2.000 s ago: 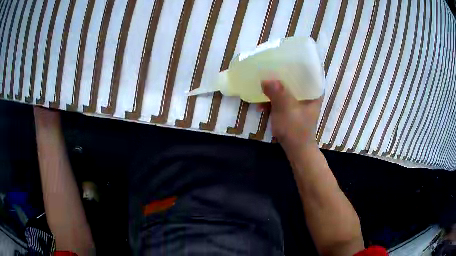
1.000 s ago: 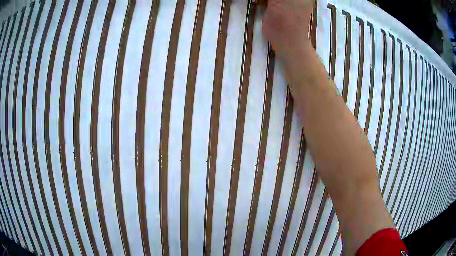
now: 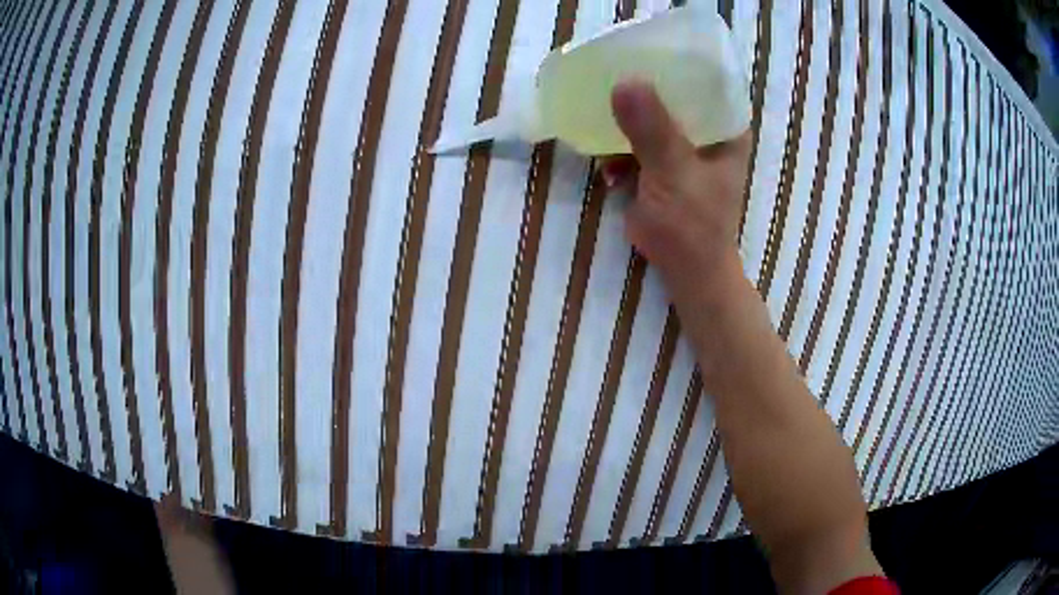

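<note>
My right hand (image 3: 679,192) is shut on a translucent squeeze bottle (image 3: 645,81) with pale yellow liquid, at the upper middle. The bottle lies on its side. Its white cone nozzle (image 3: 474,136) points left, and its tip is at the edge of one of the brown strips (image 3: 461,244). The strips run side by side along the white panel (image 3: 316,262). My left hand (image 3: 174,514) is at the panel's near edge at the lower left, blurred and mostly hidden; its fingers do not show.
The panel's near edge, with small hooked strip ends, curves along the bottom of the view. The far rim (image 3: 987,58) shows at the upper right, with a dark area and blurred things beyond it. A red sleeve end (image 3: 865,586) shows at the bottom right.
One second ago my right hand was at the top edge with the bottle out of view. It is now nearer, and the bottle, the panel's near edge and my left arm show again.
</note>
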